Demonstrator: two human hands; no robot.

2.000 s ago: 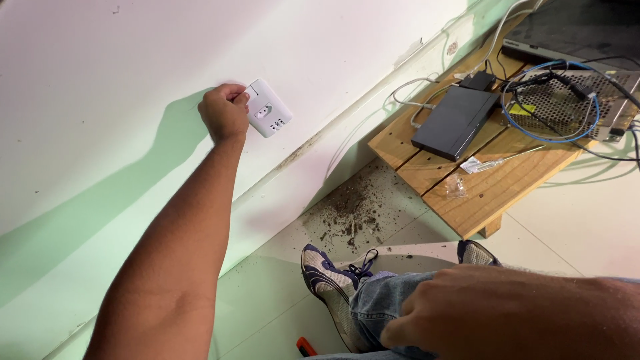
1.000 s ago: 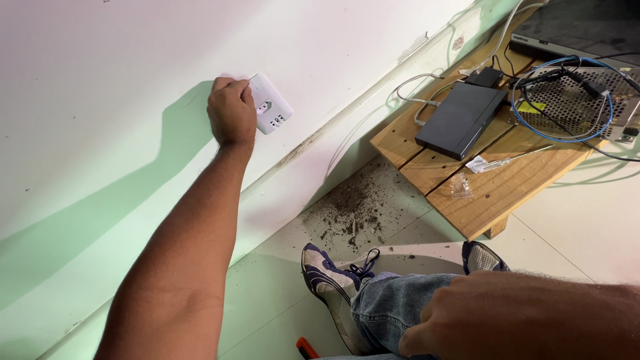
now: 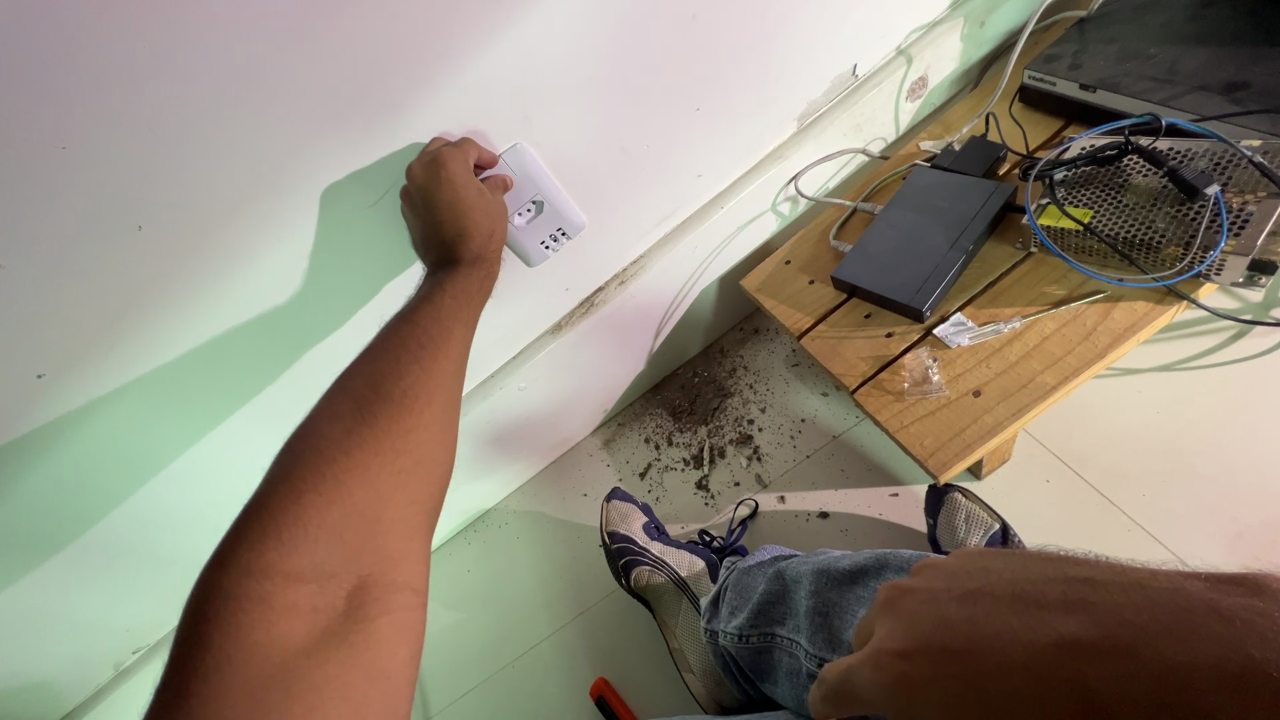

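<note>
A white wall outlet plate [image 3: 552, 200] with a round-pin socket and smaller ports lies against the white wall. My left hand [image 3: 455, 200] is at the plate's upper left part, with the fingers curled and the thumb on its face; whether it grips the edge or only presses on it cannot be told. My right hand [image 3: 930, 630] hangs at the lower right over the jeans-clad leg, its back up and its fingers bent out of sight, so anything inside it is hidden.
A wooden slatted bench [image 3: 1050, 350] bears a black flat box [image 3: 920, 240], a metal power supply [image 3: 1100, 200], cables, a clear-handled screwdriver [image 3: 990, 332] and a small plastic bag [image 3: 923, 373]. Dirt [image 3: 705, 400] lies on the floor by the baseboard, near a sneaker [image 3: 660, 570]. An orange-and-black tool [image 3: 610, 698] is partly visible.
My left hand was at the plate's upper left corner two seconds ago; now its thumb and fingers lie further over the plate's face. The right hand has hardly moved.
</note>
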